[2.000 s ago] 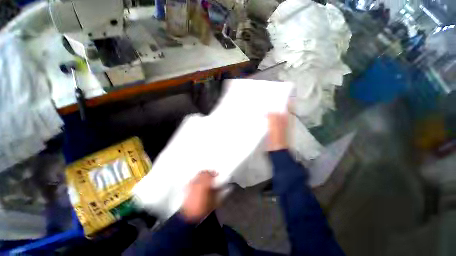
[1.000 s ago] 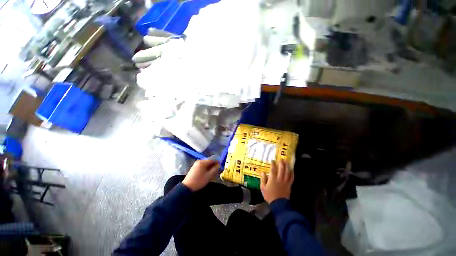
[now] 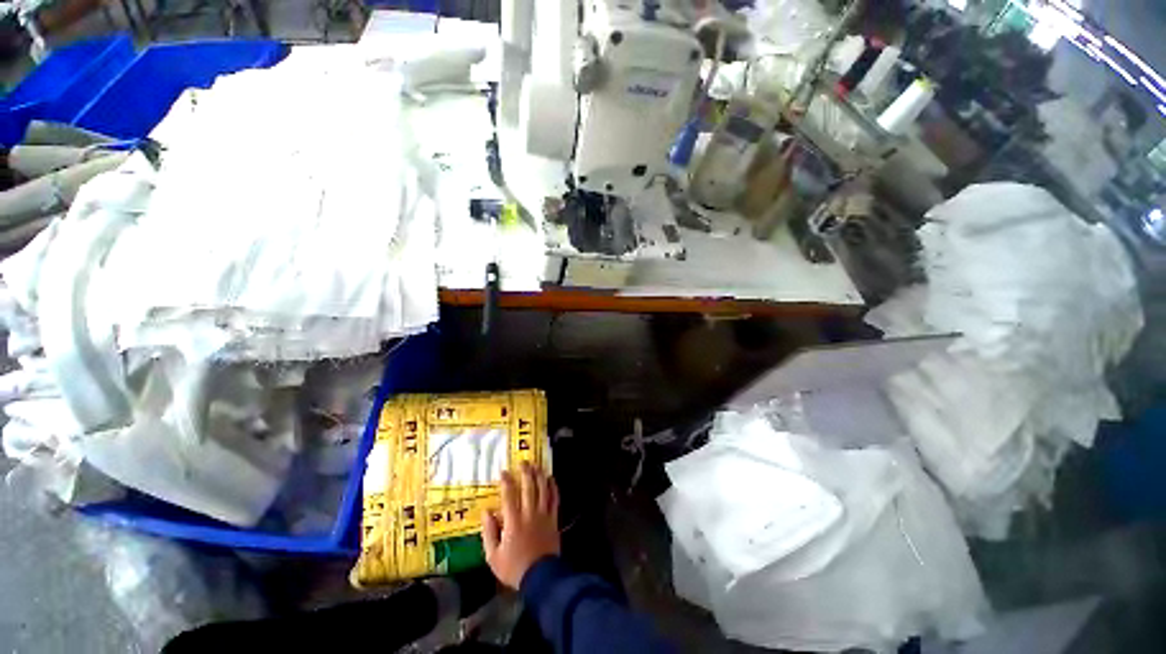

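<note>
The pounding block (image 3: 399,479), wrapped in yellow tape with black lettering, lies across the lap with its pale worn centre bare and a green patch at the near edge. My right hand (image 3: 522,521) rests on its right side, fingers spread, holding nothing. My left hand is not in view. The hammer (image 3: 491,300) lies on the table edge with its black grip hanging over. The stack of white panels (image 3: 275,205) overhangs the table and the bin at the left. A looser pile of white panels (image 3: 793,524) lies at the right.
The blue plastic bin (image 3: 217,530) holds white cloth beside the block. The sewing machine (image 3: 636,102) stands on the brown-edged table (image 3: 754,275) ahead. Another white heap (image 3: 1023,294) stands behind a grey-white board (image 3: 831,371). A clear plastic bag (image 3: 166,581) is on the floor. Thread cones (image 3: 905,105) stand behind.
The white panel held two seconds ago is out of my hands. The view swung left, then back toward the machine. My left hand, beside the block a second ago, has left view; my right stays on the block.
</note>
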